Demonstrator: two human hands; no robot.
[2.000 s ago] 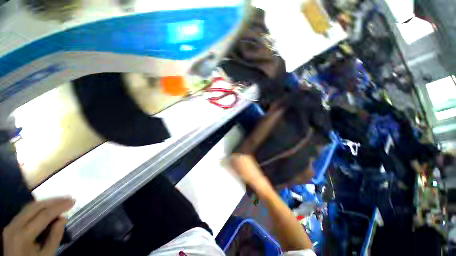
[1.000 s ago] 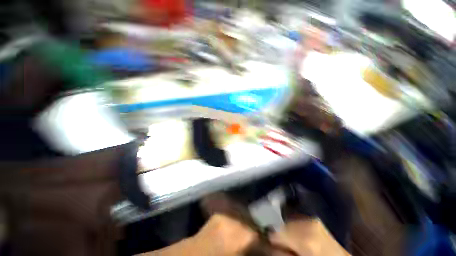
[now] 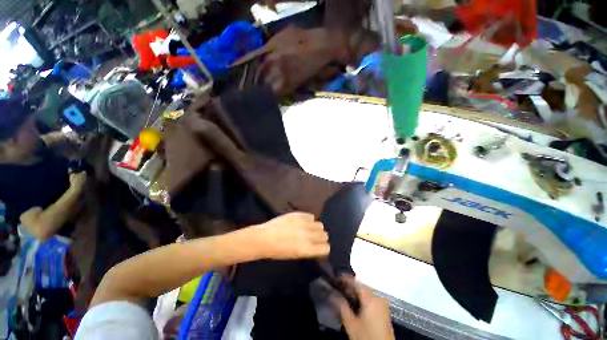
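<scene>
Brown and black cloth (image 3: pixel 286 182) is draped over the left of the table, its black edge lying left of the needle area. My left hand (image 3: pixel 296 236) is closed on this cloth near its front. My right hand (image 3: pixel 369 315) is at the table's front edge, fingers around a small dark thing that I cannot make out, against the cloth. The white and blue sewing machine (image 3: pixel 466 202) stands to the right. A curved black piece (image 3: pixel 466 262) lies under its arm.
A green cup (image 3: pixel 407 89) stands upright on the machine side. An orange block (image 3: pixel 557 284) and red-handled scissors (image 3: pixel 578 324) are at the lower right. A blue crate (image 3: pixel 207 309) is below left. A person (image 3: pixel 40 172) is at the far left. Fabric heaps lie behind.
The view has swung left, bringing the draped cloth and green cup into sharp view. My left hand is now on the cloth; my right hand has come to the table's front edge.
</scene>
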